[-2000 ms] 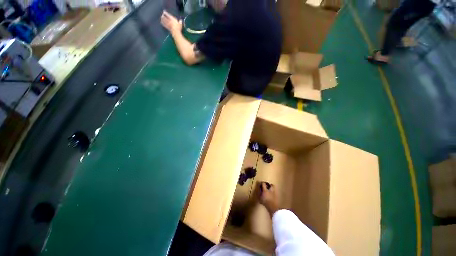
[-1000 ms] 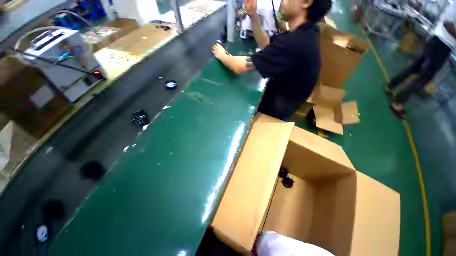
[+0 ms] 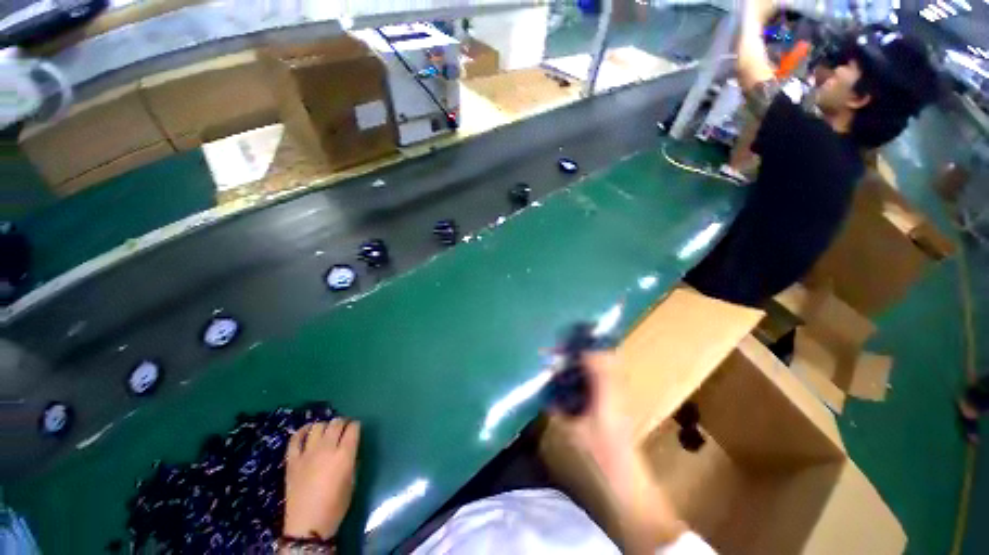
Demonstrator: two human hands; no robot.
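Observation:
My right hand (image 3: 602, 396) is blurred and holds a round black unit (image 3: 572, 379) above the green bench top, beside the carton. My left hand (image 3: 322, 475) rests palm down on the right side of the heap of small black parts (image 3: 206, 493). Its fingertips are in the heap, and whether it grips a part is hidden. The large open cardboard carton (image 3: 748, 461) stands at the bench edge by my right arm, with a black unit (image 3: 689, 426) showing inside.
The dark conveyor (image 3: 277, 239) carries several spaced units, some white-faced (image 3: 220, 331), some all black (image 3: 446, 231). A person in a black shirt (image 3: 786, 195) sits beyond the carton with an arm raised. Brown boxes (image 3: 325, 98) stand across the conveyor. Pale blue strips (image 3: 15, 539) lie at far left.
My right hand has come up out of the carton with a round black unit. The view has swung left, so my left hand and the heap now show.

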